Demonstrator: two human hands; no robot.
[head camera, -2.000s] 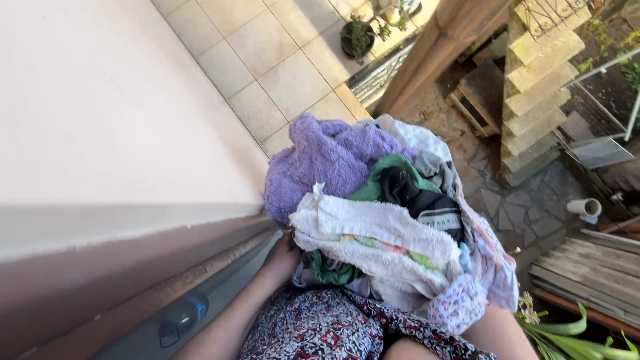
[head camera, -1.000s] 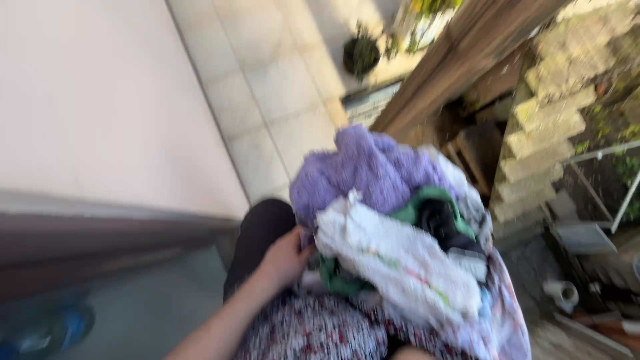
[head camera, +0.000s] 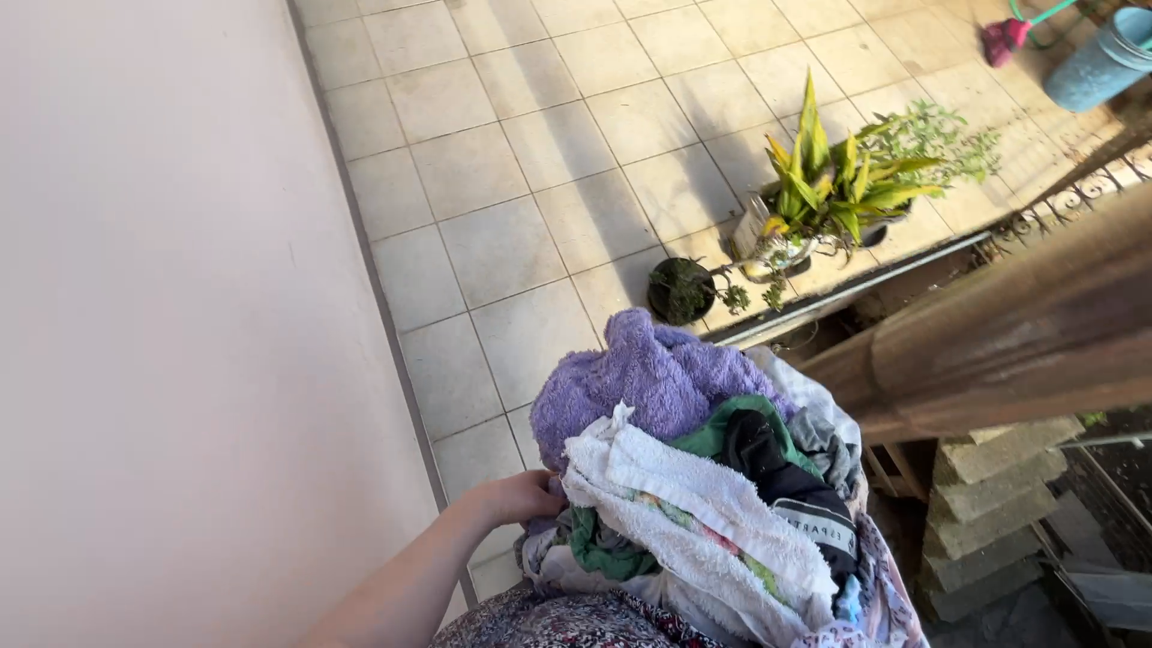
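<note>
A heaped pile of laundry is held against my body at the bottom centre. My left hand (head camera: 522, 497) grips its left side, the fingertips hidden under the cloth. A purple terry towel (head camera: 648, 378) tops the far side. Nearer lies a folded white terry towel (head camera: 693, 504) with a coloured stripe. Green cloth (head camera: 607, 549) sticks out beside my left hand, and a black garment (head camera: 810, 504) bearing writing lies at the right next to grey cloth (head camera: 823, 441). My right hand is not visible.
A pale wall (head camera: 180, 315) rises at the left, beside a tiled floor (head camera: 504, 252). Potted plants (head camera: 681, 290) stand along the floor's edge. A brown post (head camera: 990, 333) crosses at the right, above concrete steps (head camera: 990, 513). A blue bucket (head camera: 1093, 67) and a broom (head camera: 1003, 40) are at the top right.
The view has shifted to show more tiled floor, the plants, the bucket and the broom. My left hand stays on the left side of the pile.
</note>
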